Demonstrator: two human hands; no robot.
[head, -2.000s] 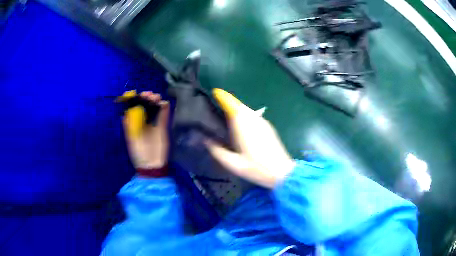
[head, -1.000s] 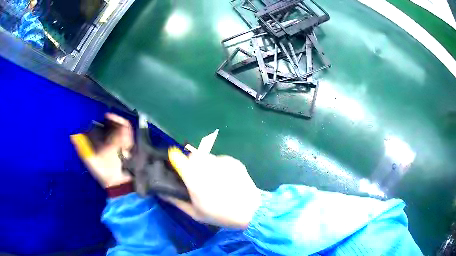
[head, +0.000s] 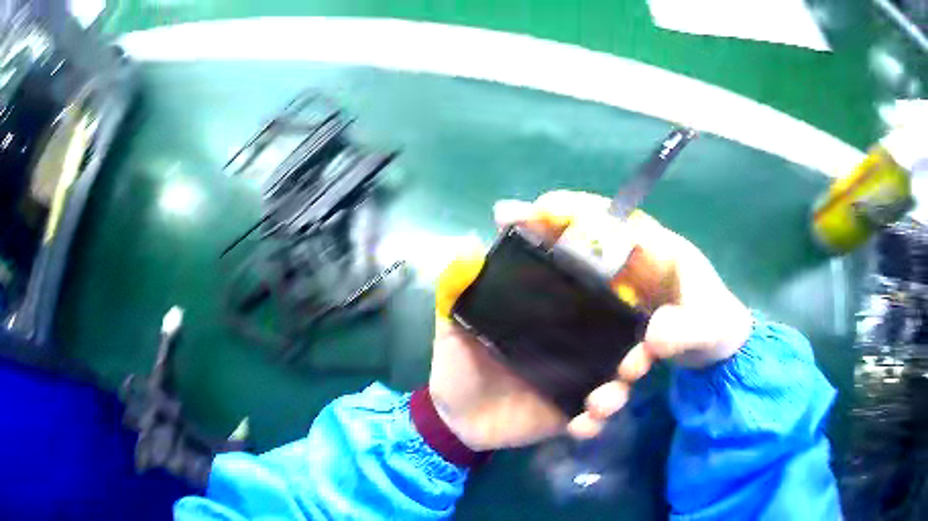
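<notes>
A black LCD display module [head: 549, 321] is held tilted over the mat, its dark face towards me. A dark flex cable [head: 653, 171] with a connector at its end sticks out to the upper right. My left hand [head: 488, 377] grips the module from below and left, a yellow finger cot at its left edge and fingertips at its lower right edge. My right hand [head: 677, 280] is at the module's upper right side, by the cable's base; its fingers are partly hidden and blurred, touching the module's edge.
A blurred pile of black bezel frames [head: 321, 214] lies on the green mat [head: 132, 254] at left. The air blow gun [head: 163, 417] lies at lower left by the blue surface [head: 61, 438]. A yellow can [head: 863, 200] is at right, beyond it shiny trays [head: 901, 305]. A white strip [head: 458, 59] crosses the far side.
The view has swung right. My right hand has let go of the blow gun, which now lies at lower left. Both hands are now together at the module over the mat.
</notes>
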